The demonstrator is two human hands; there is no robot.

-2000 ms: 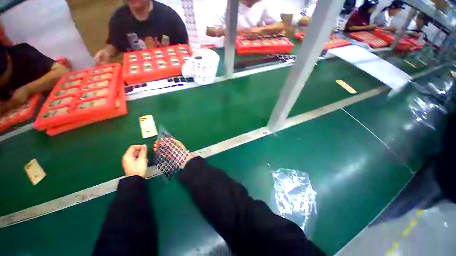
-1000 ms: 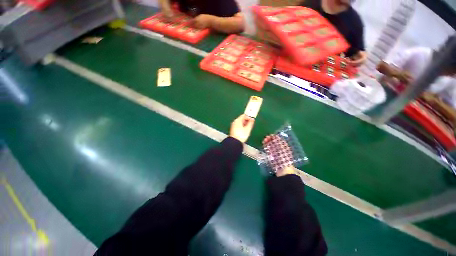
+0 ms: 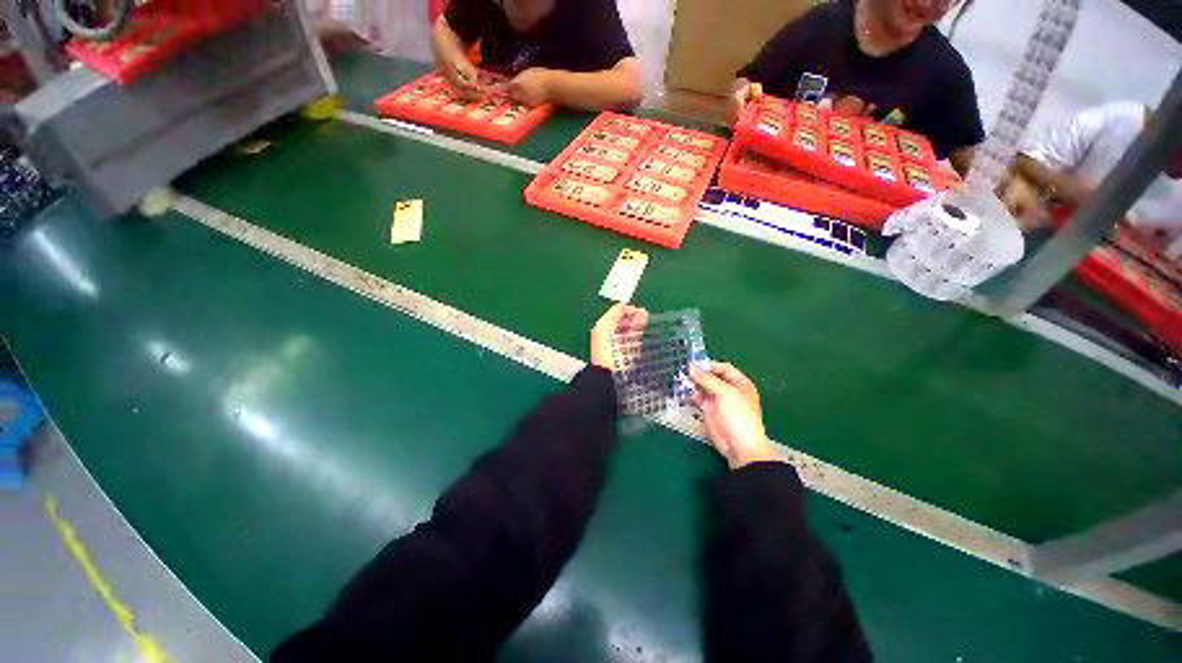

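A clear lens ring sheet (image 3: 652,368) with rows of dark rings is held up over the metal rail. My left hand (image 3: 612,339) is shut on its left edge, with the fingers partly behind the film. My right hand (image 3: 734,412) pinches at its right edge with thumb and fingertips; whether a single ring is between them is too small to tell. A pale gold phone back cover (image 3: 624,276) lies on the green belt just beyond my left hand, with dark dots at its far end. A second phone back cover (image 3: 407,222) lies farther left on the belt.
Red parts trays (image 3: 629,178) stand across the line, beside a white label roll (image 3: 944,240) and black-and-white strips (image 3: 784,223). Two people sit opposite. A metal rail (image 3: 428,308) crosses the bench. A grey post (image 3: 1102,181) stands at right, grey equipment (image 3: 195,123) at far left.
My left hand has left the phone back cover and taken the ring sheet's left edge. My right hand has shifted to its right edge. The red tray held by the person opposite is lower.
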